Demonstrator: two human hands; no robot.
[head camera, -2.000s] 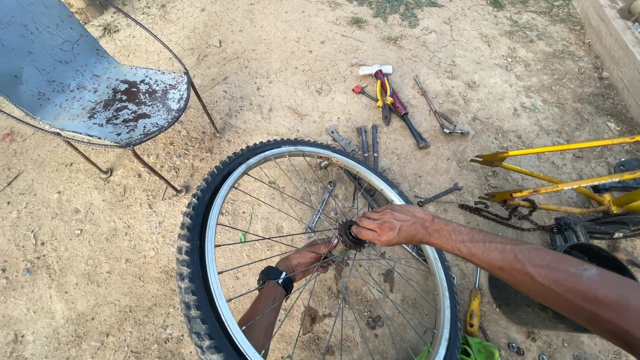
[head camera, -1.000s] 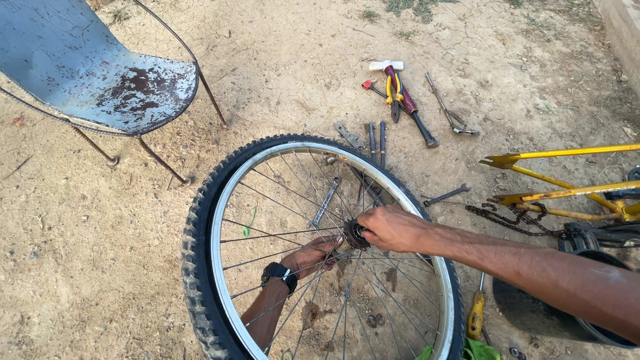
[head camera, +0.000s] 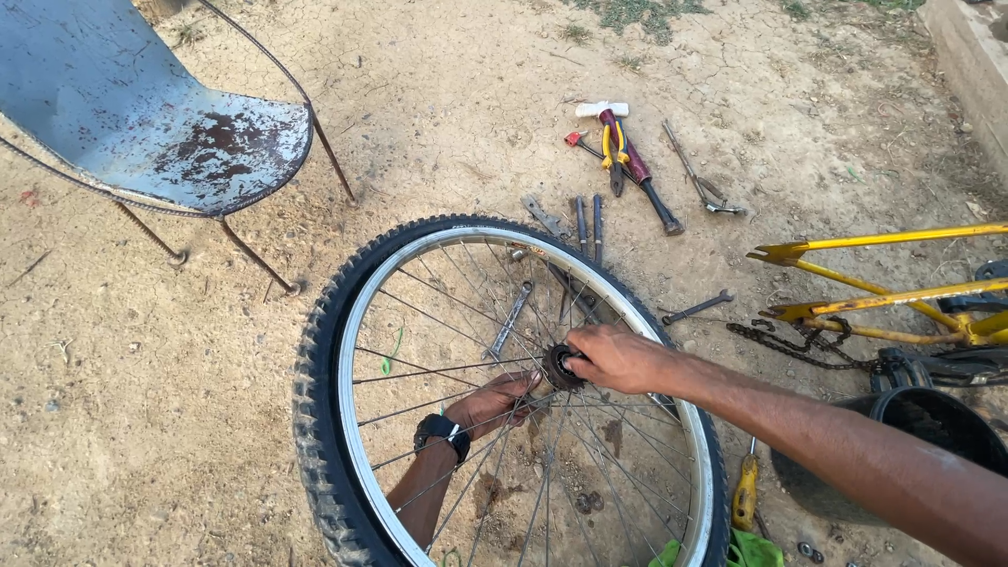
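A bicycle wheel with a knobby black tire (head camera: 319, 441) and silver rim stands tilted before me. My left hand (head camera: 496, 403), with a black watch on its wrist, is behind the spokes, its fingers at the far side of the hub; its exact hold is partly hidden. The fingers of my right hand (head camera: 618, 358) are at the open centre of the dark freewheel sprocket (head camera: 561, 368) on the near side; whether they pinch a small part there cannot be seen. Through the spokes a combination wrench (head camera: 510, 319) shows on the ground.
A worn blue metal chair (head camera: 228, 150) stands at the left. Beyond the wheel lie a hammer (head camera: 630, 157), pliers (head camera: 616, 161) and an open-end wrench (head camera: 699, 305). At the right are a yellow bicycle frame (head camera: 890, 299), a chain (head camera: 795, 346), a black bucket (head camera: 835, 465) and a yellow-handled screwdriver (head camera: 745, 492).
Both hands stay at the hub. The right fingers have shifted slightly against the sprocket; the wheel's position is much the same.
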